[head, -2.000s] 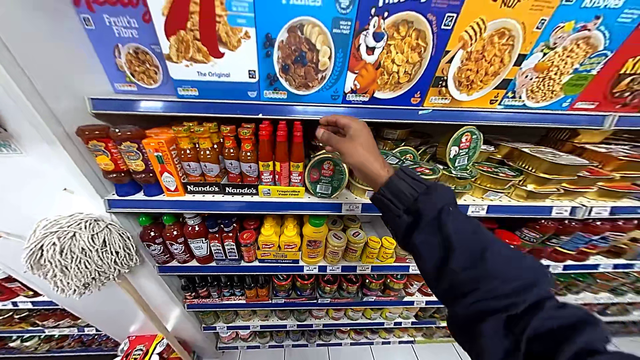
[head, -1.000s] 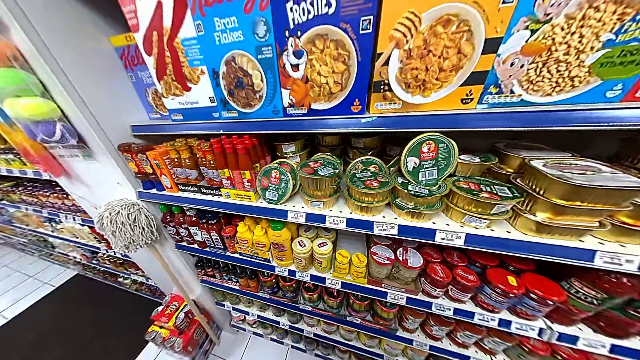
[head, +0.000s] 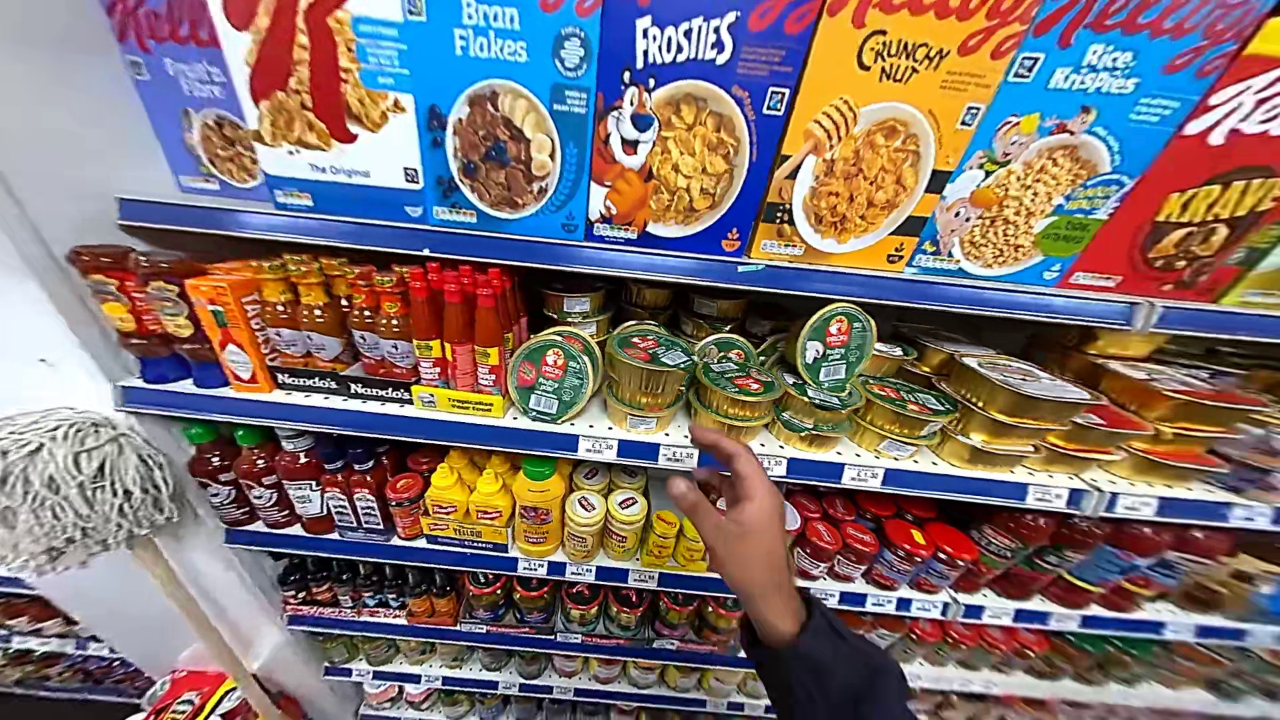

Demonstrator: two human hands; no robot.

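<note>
My right hand (head: 745, 535), in a dark sleeve, is raised in front of the shelves with its fingers apart and nothing in it. Its fingertips are just below the price-label edge under several gold foil tins of poultry pâté (head: 738, 385) with green lids. One such tin (head: 552, 378) is tilted on its side beside the red sauce bottles (head: 455, 330). Another pâté tin (head: 836, 347) stands on edge on top of the others. My left hand is out of view.
Cereal boxes (head: 670, 120) line the shelf above. Mustard bottles (head: 540, 505) and red-lidded jars (head: 905, 555) fill the shelf below. A mop (head: 85, 490) leans head-up at the left, by a red package (head: 205, 695) on the floor. Larger gold tins (head: 1020, 385) are stacked at right.
Two seconds ago my right hand was up at the pâté shelf by the red bottles; one second ago it was out of view. Now it is back, lower, with fingers spread. The view has shifted.
</note>
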